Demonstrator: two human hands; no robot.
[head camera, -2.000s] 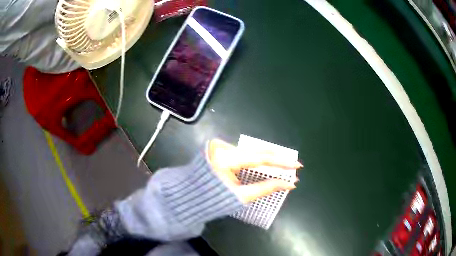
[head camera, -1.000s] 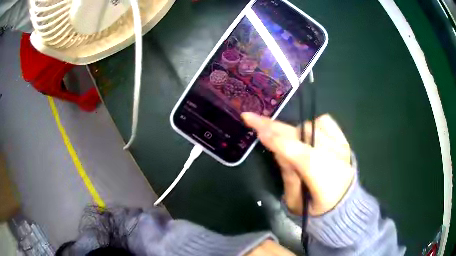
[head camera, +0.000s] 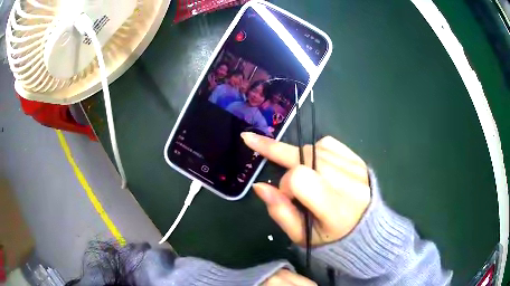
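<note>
A smartphone (head camera: 223, 139) in a pale case lies on the dark-green work surface with its screen lit, showing a picture of several people. My right hand (head camera: 319, 190) is over its lower right edge, index fingertip at the screen. The same hand holds black tweezers (head camera: 306, 167), their pale tips pointing up and apart beside the phone's right edge. My left hand (head camera: 286, 277) shows only as a bit of skin beyond its grey sleeve at the bottom edge; its fingers are cut off. A white charging cable (head camera: 182, 211) is plugged into the phone's lower end.
A cream fan (head camera: 72, 50) with a white cable stands at the upper left. Something red (head camera: 207, 8) lies at the top edge. A pale curved strip (head camera: 470, 95) borders the surface on the right. A red stool (head camera: 56, 118) and a yellow floor line (head camera: 84, 181) are left.
First, a hand with a white dotted sheet was over the surface; the sheet no longer shows. My right hand with the tweezers then came to the phone. The screen picture has changed since one second ago.
</note>
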